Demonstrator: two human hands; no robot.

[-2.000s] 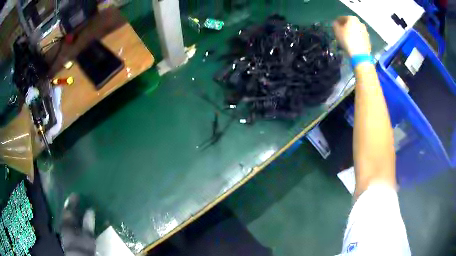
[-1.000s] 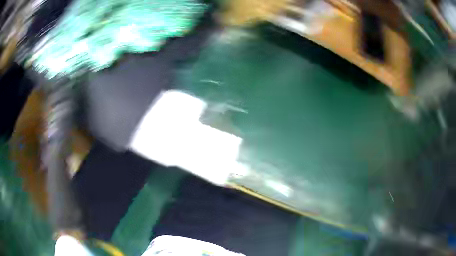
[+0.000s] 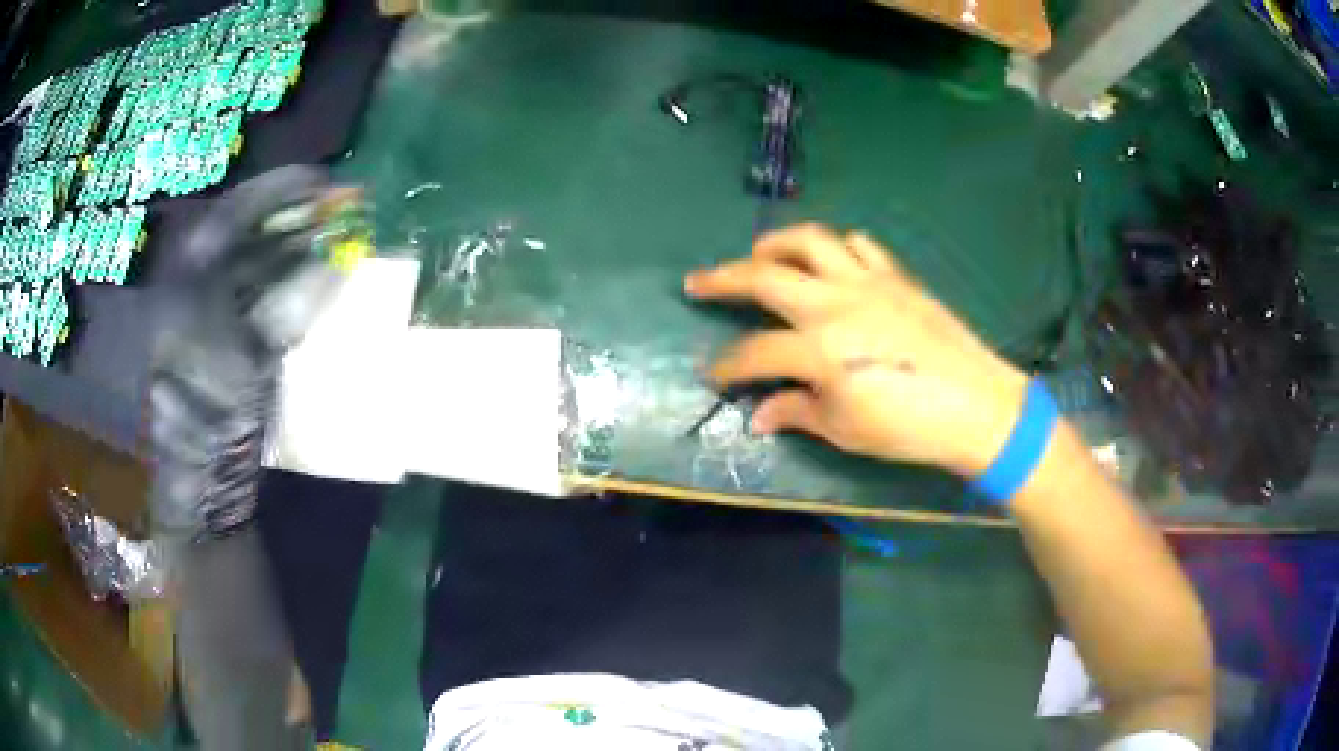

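My left hand (image 3: 242, 294), in a grey mottled glove and blurred, is at the left over the edge of the black mat. A small green and yellow circuit board (image 3: 347, 242) shows at its fingertips. My right hand (image 3: 866, 352), bare with a blue wrist strap, is palm down over the green bench, fingers apart. A thin black cable end (image 3: 709, 415) shows below its fingers; the rest is hidden under the hand. A small black cable bundle (image 3: 777, 140) lies beyond the right hand, with one lead curving left.
Rows of green boards (image 3: 169, 140) lie on the black mat (image 3: 110, 345) at left. White sheets (image 3: 485, 404) lie at the near bench edge. A dark cable pile (image 3: 1219, 345) is at right, a grey post (image 3: 1131, 52) behind it. A cardboard box (image 3: 74, 646) is lower left.
The view has swung back over the bench. My right hand has come from beyond the cable pile to the bench middle. My left hand is now over the mat's edge with a board.
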